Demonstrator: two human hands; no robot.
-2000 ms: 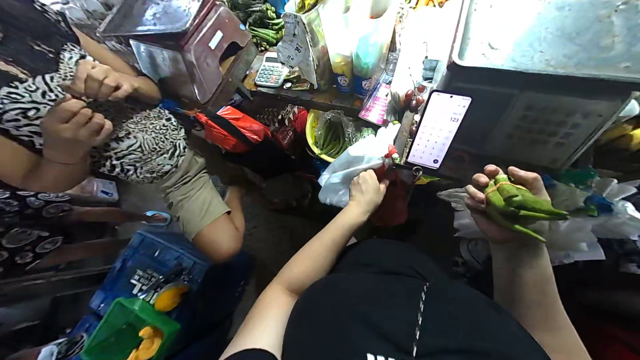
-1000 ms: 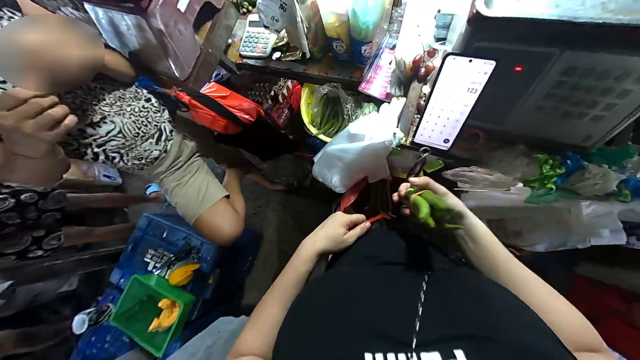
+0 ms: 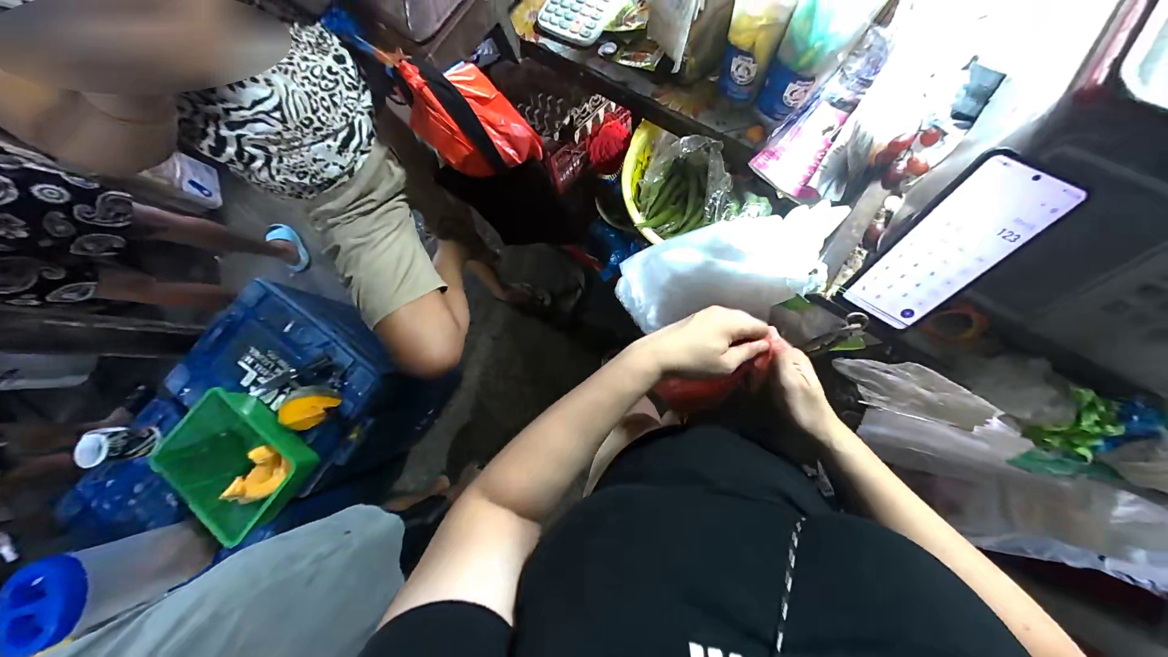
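My left hand and my right hand meet in front of my torso, both gripping the top of a red plastic bag. The bag hangs below the fingers, and what it holds is hidden. Just beyond my hands lies a bunch of white plastic bags. A smartphone with a calculator on its screen rests to the upper right of my right hand. Near that hand is a metal ring on a dark handle. The green peppers seen earlier are out of view.
A yellow basket holds green vegetables in clear plastic. A calculator lies on the shelf. At the left, a green crate with orange squash pieces stands on a blue crate, near a person in tan shorts. Clear plastic bags lie right.
My right hand held green peppers in both earlier frames; now it is at the red bag beside my left hand. The bag's top is now pinched between both hands.
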